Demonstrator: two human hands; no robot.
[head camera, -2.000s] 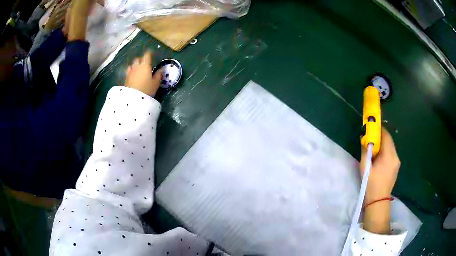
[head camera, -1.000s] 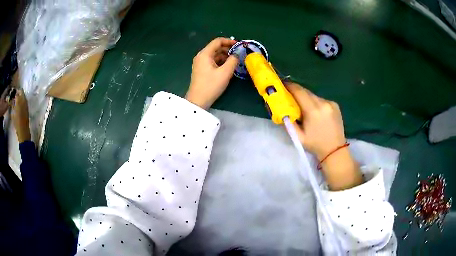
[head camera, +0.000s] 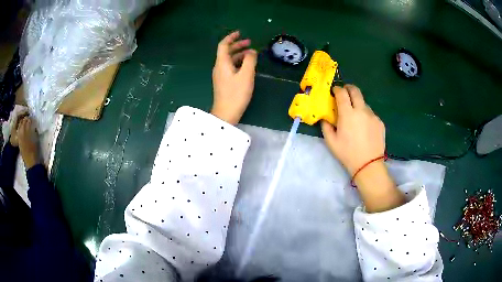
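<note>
The yellow glue gun (head camera: 318, 91) lies across the upper middle, its dark nozzle pointing up, with a long translucent glue stick (head camera: 269, 193) out of its back. My right hand (head camera: 355, 129) is at the gun's right side, fingers on or beside its handle; the grip itself is hidden. My left hand (head camera: 235, 77) is empty, fingers apart, just left of a black-rimmed round unit (head camera: 287, 49) that lies on the green bench. A second round unit (head camera: 407, 64) lies further right.
A pale mat (head camera: 308, 193) lies under my forearms. A red and silver heap of leaded components (head camera: 479, 220) is at right, near a grey object (head camera: 490, 136) with a black cord. Clear plastic (head camera: 77, 55) covers cardboard (head camera: 91, 99) at left, by a co-worker's dark blue sleeve (head camera: 49, 204).
My left hand has let go of the round unit. The glue gun has moved off it to the right and turned more upright. The unit now lies free on the bench.
</note>
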